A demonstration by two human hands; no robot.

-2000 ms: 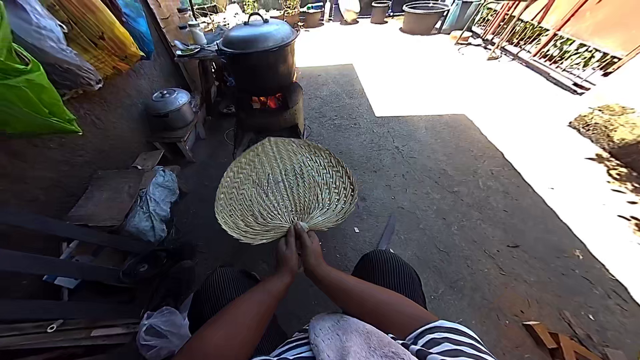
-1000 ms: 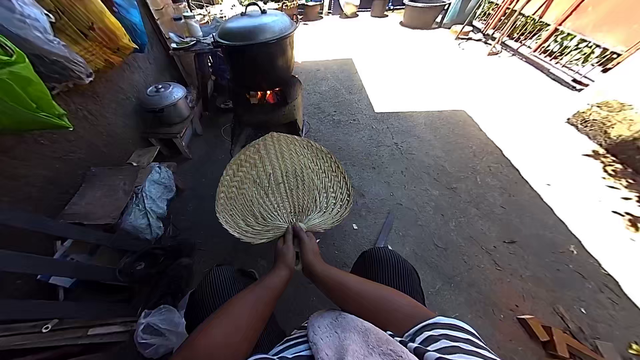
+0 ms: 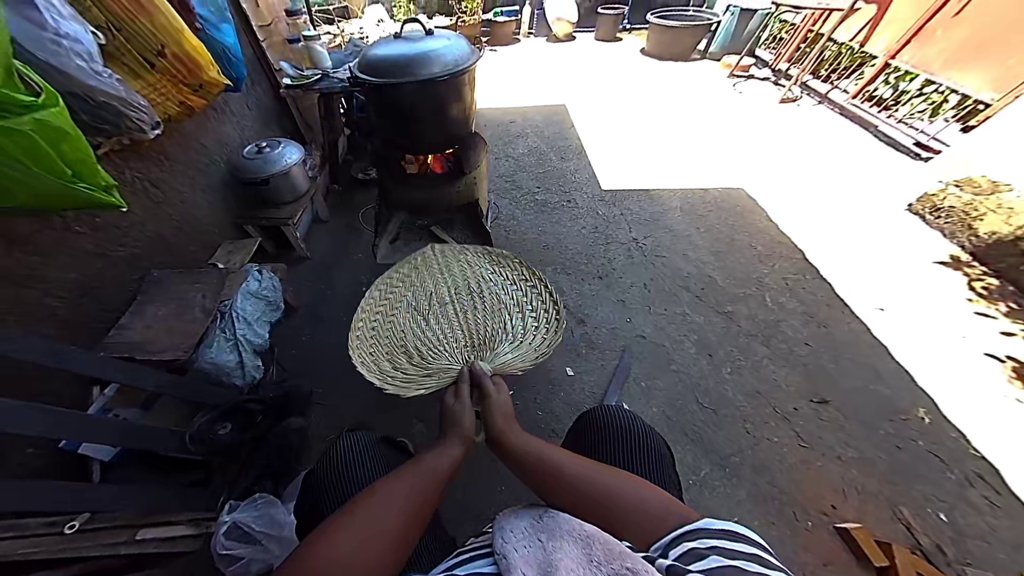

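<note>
A woven palm-leaf hand fan spreads out in front of my knees. My left hand and my right hand grip its handle side by side, thumbs near the base of the blade. Most of the handle is hidden by my fingers. Beyond the fan a stove holds burning wood, with flames showing at its opening. A large dark pot stands on it under a domed metal lid.
A smaller lidded aluminum pot rests on a low wooden stool at left. Plastic bags hang above. A flat blade lies on the concrete floor beyond my right knee. Wood pieces lie at lower right.
The fan's blade tilts differently and looks flatter than one second ago. Both hands keep their hold on the handle. The flames have changed shape.
</note>
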